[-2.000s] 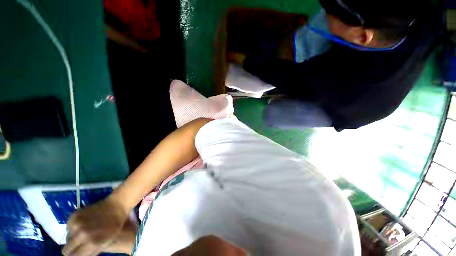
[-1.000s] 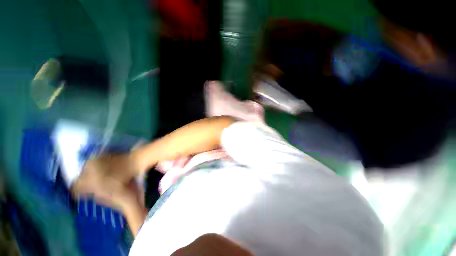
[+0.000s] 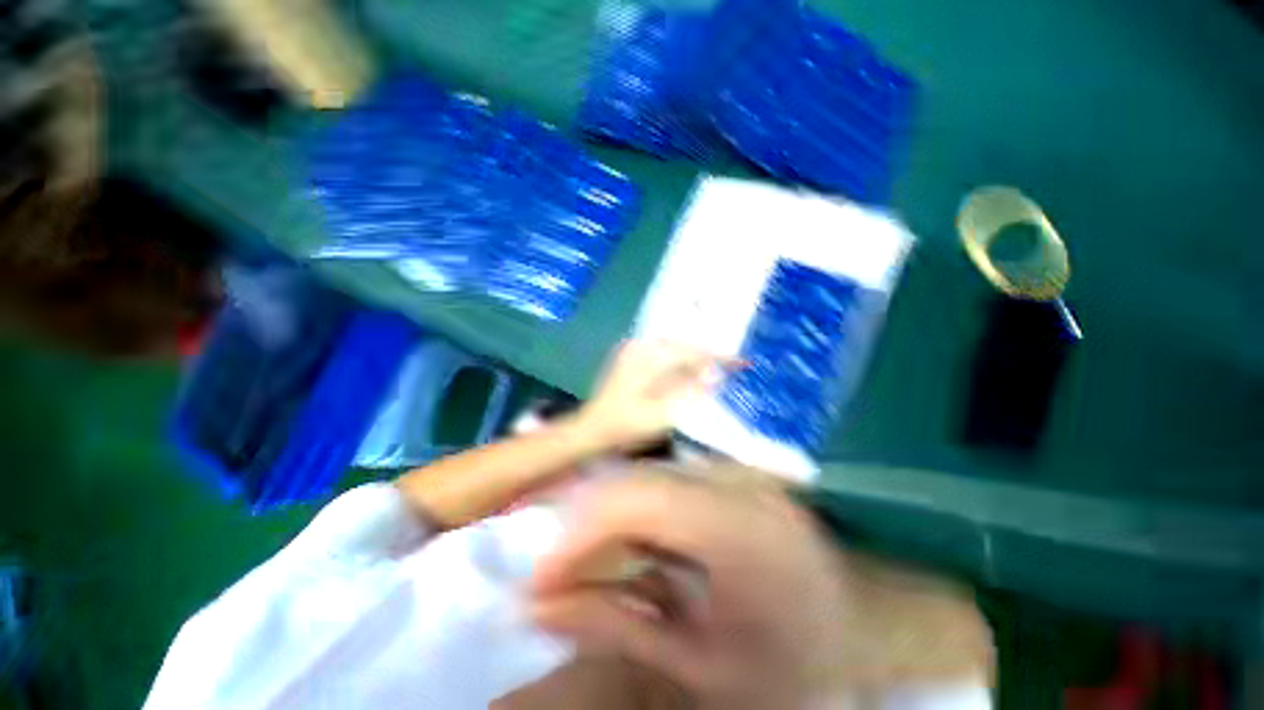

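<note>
A blue circuit board panel [image 3: 797,354] lies on a white sheet [image 3: 721,243] on the bench. My left hand [image 3: 652,388] rests at the sheet's lower left, its fingertips by the panel's left edge; blur hides whether it grips anything. My right hand [image 3: 707,583] is raised close to the camera, below the sheet, fingers curled. It is badly blurred, so I cannot tell if it holds something. A pale band [image 3: 1026,506] runs right from the sheet's lower corner.
Blue panel piles lie left [image 3: 471,194] and behind [image 3: 776,83] the sheet. A yellowish tape ring [image 3: 1015,243] and black phone [image 3: 1016,375] lie right. A blue crate [image 3: 298,388] and pale stool [image 3: 437,402] stand below the bench at left. A blurred person [image 3: 83,264] is far left.
The view has swung from the right side and the other worker to the bench. The white sheet and panel now show fully. Both my hands are now in view, the right one raised near the camera.
</note>
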